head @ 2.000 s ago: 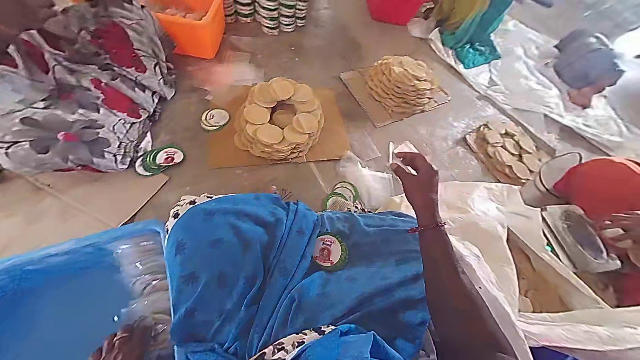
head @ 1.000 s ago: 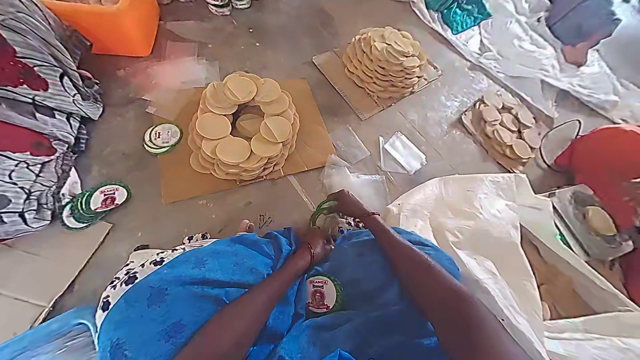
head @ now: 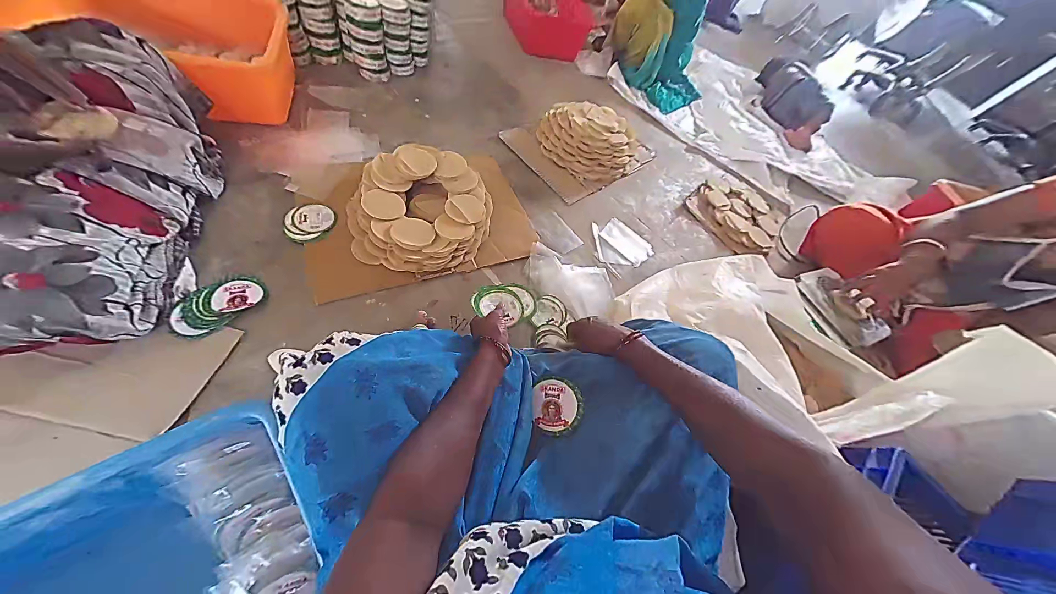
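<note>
My left hand (head: 490, 322) has its fingers on round printed labels with green rims (head: 503, 302), held just beyond my lap. My right hand (head: 596, 336) is beside several more round labels (head: 551, 312); its fingertips are partly hidden, and its grip is unclear. One printed round label (head: 558, 407) lies on the blue cloth over my lap. Past my hands, thin beige discs (head: 412, 233) are piled in a ring on a cardboard sheet (head: 334, 276). Clear plastic bags (head: 577, 282) lie just beyond my right hand, and folded white sheets (head: 623, 242) rest on the floor.
A blue tub (head: 99, 511) with plastic-wrapped packs stands at my left. More disc piles (head: 587, 136) sit on cardboard ahead. Label stacks (head: 219, 305) lie left, near a person in patterned cloth. An orange crate (head: 256, 66) is far left. Another person's hands work at the right.
Two seconds ago my right hand was raised with a white piece and my left was at the blue tub. Both came together over the labels; now they are apart, the left with labels.
</note>
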